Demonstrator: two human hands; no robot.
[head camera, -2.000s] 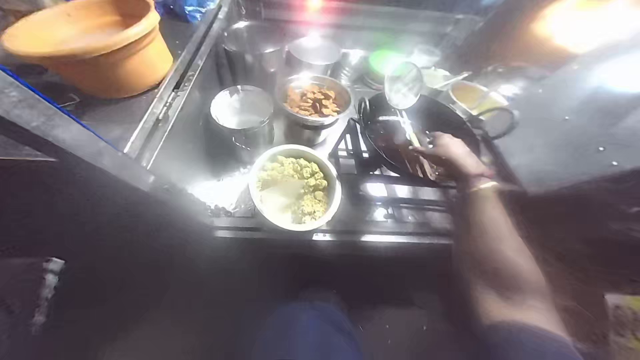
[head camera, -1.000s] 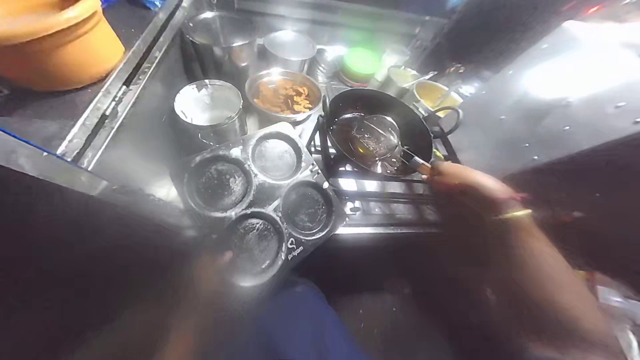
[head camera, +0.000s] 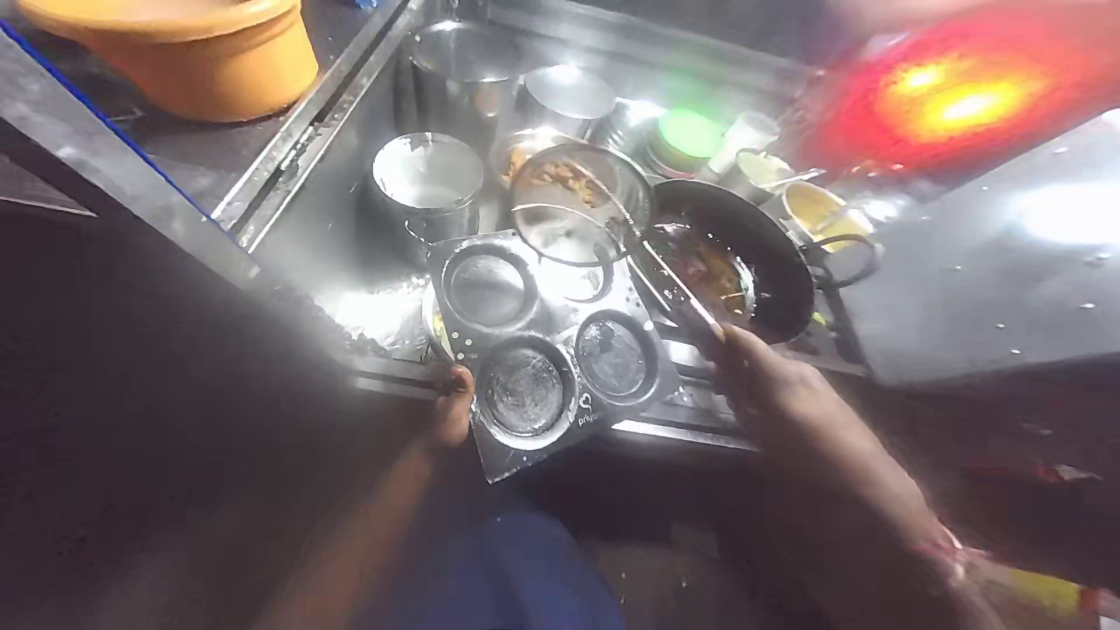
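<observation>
My left hand (head camera: 453, 409) grips the near left edge of a dark metal pan with several round wells (head camera: 612, 354), its thumb on the rim. My right hand (head camera: 761, 376) is closed round the handle of a round mesh strainer (head camera: 582, 206). The strainer is held above the pan's far edge and overlaps a steel bowl of browned pieces (head camera: 518, 162). Just right of the strainer, a black wok (head camera: 774, 262) holds oil with some food in it. Under the pan's left edge shows a sliver of a light bowl's rim (head camera: 433, 324).
Steel pots stand behind, one with a whitish inside (head camera: 429, 179). A green-lidded container (head camera: 689, 136) and a yellowish cup (head camera: 818, 210) are beyond the wok. An orange tub (head camera: 219, 66) stands at the upper left. The gas stove's metal edge (head camera: 682, 433) runs in front.
The strainer has moved left out of the wok and up over the pan's far edge. The welled pan, absent two seconds ago, now covers most of the place where the bowl of yellow-green food showed.
</observation>
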